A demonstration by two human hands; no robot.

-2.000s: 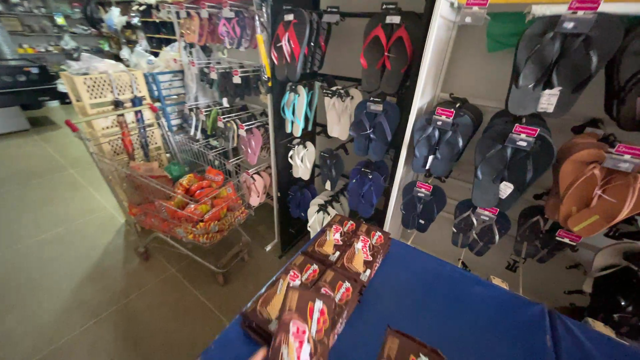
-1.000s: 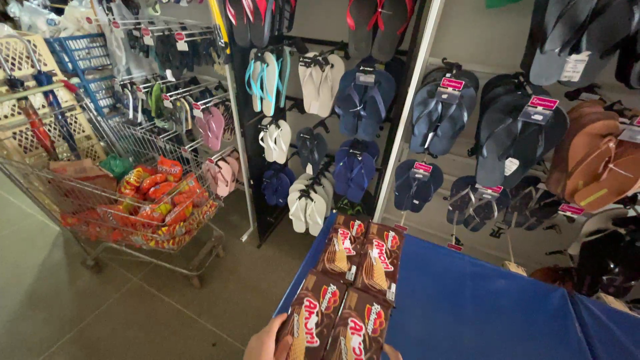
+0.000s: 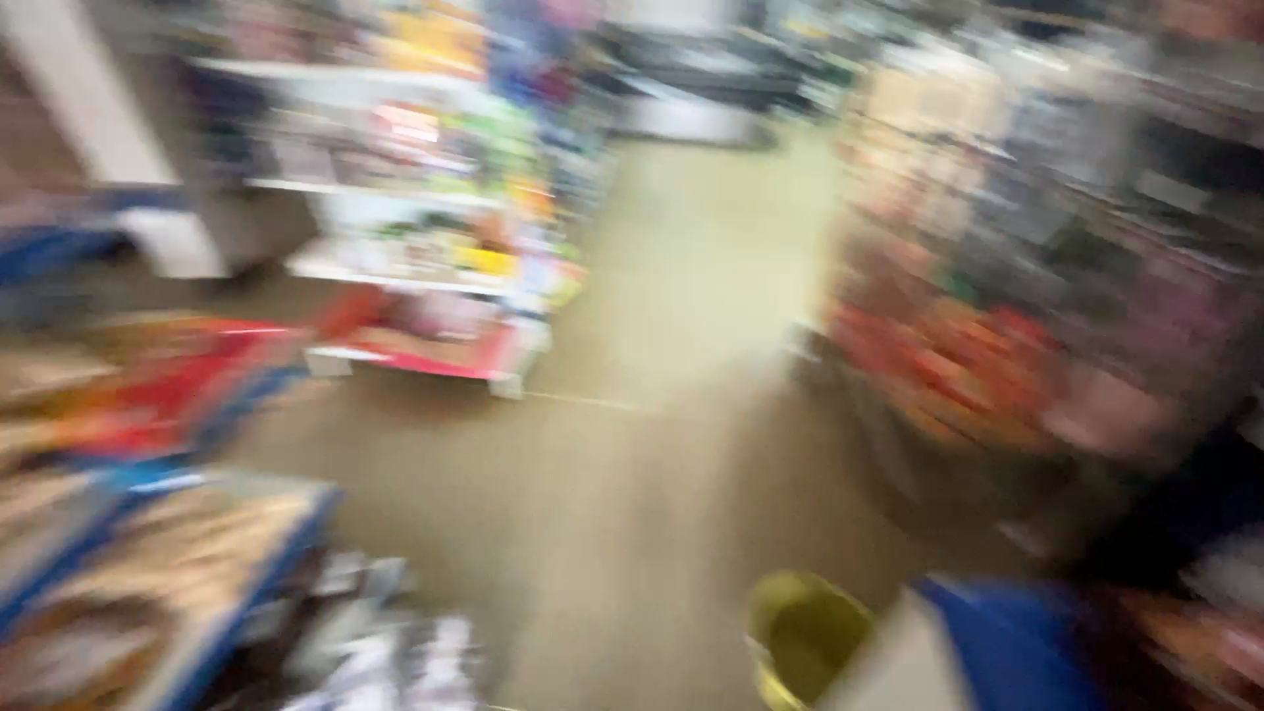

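Motion blur covers the whole head view, and neither of my hands can be made out. At the lower right is the corner of the blue-covered table [image 3: 1017, 642]. Dark brown, blurred shapes beside it at the right edge may be the wafer packets, but I cannot tell. A yellow-green bucket-like container [image 3: 805, 632] stands on the floor just left of that corner. Farther back on the right, the shopping cart's orange and red packets [image 3: 958, 365] show as a smear.
A white shelf unit [image 3: 395, 272] with colourful goods stands at the upper left. Blue-edged bins [image 3: 237, 533] with pale contents are at the lower left, near a red-edged display [image 3: 207, 385]. Tiled floor [image 3: 632, 474] runs between them and the cart.
The view has swung far to the left. My hands, earlier at the brown wafer packets on the blue table, are no longer visible; the cart now appears at the right.
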